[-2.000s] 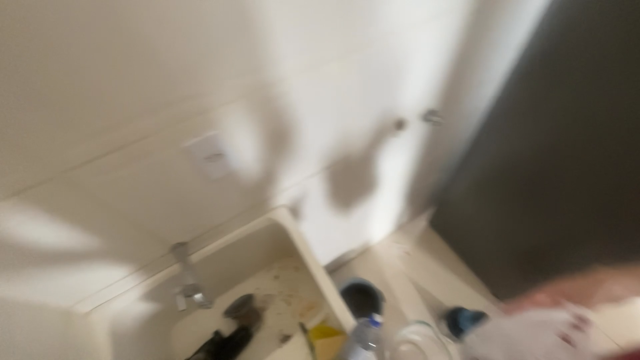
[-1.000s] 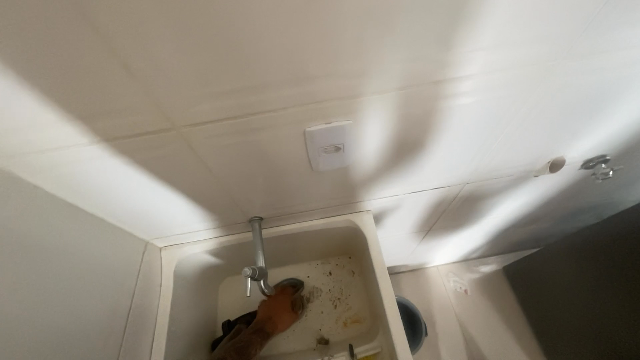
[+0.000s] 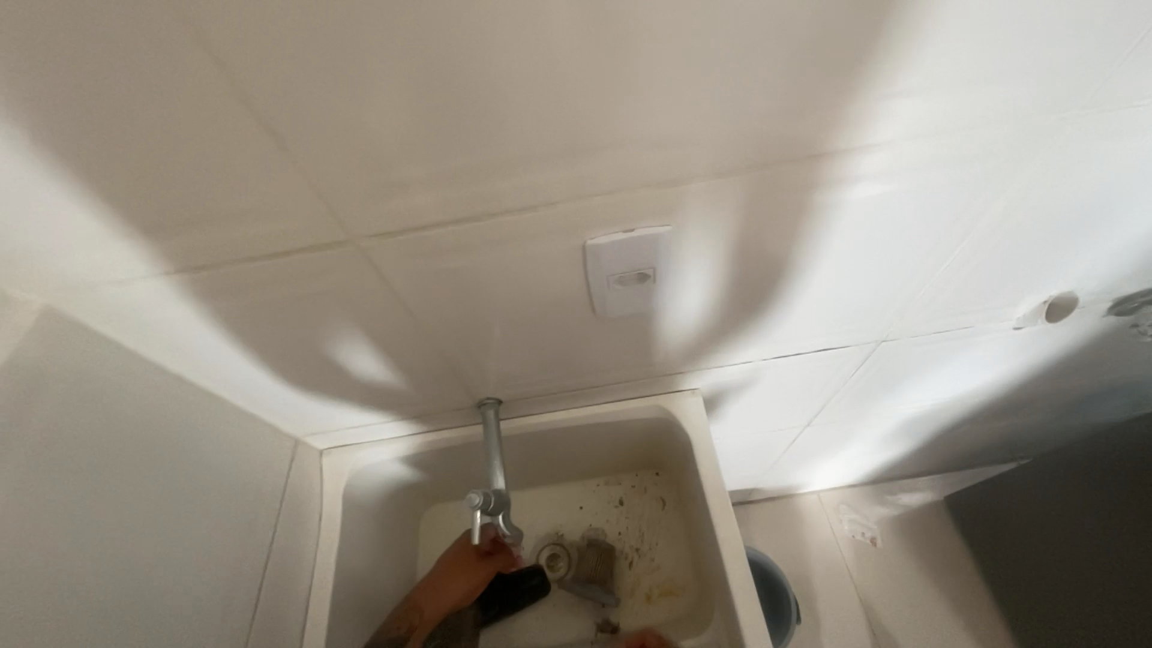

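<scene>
My left hand (image 3: pixel 472 569), with a tattooed forearm, is under the spout of the metal tap (image 3: pixel 493 504) in the laundry sink (image 3: pixel 720 504). A black object (image 3: pixel 515 596) lies against or just below its fingers; whether they grip it is unclear. Right of it are the round drain (image 3: pixel 553 560) and a greyish ridged object (image 3: pixel 594 565) on the dirty basin floor. Only a small part of my right hand (image 3: pixel 646 639) shows at the bottom edge, and what it touches is hidden.
A white socket plate (image 3: pixel 630 272) is on the tiled wall above the sink. On the floor at right stands a grey bucket (image 3: pixel 772 594). Farther right are a wall pipe opening (image 3: pixel 1060 308), another metal fitting (image 3: pixel 1136 306) and a dark panel (image 3: pixel 1071 549).
My left hand has moved from the drain area to beneath the tap spout. The drain and the ridged object now show. The view has swung since the oldest frame.
</scene>
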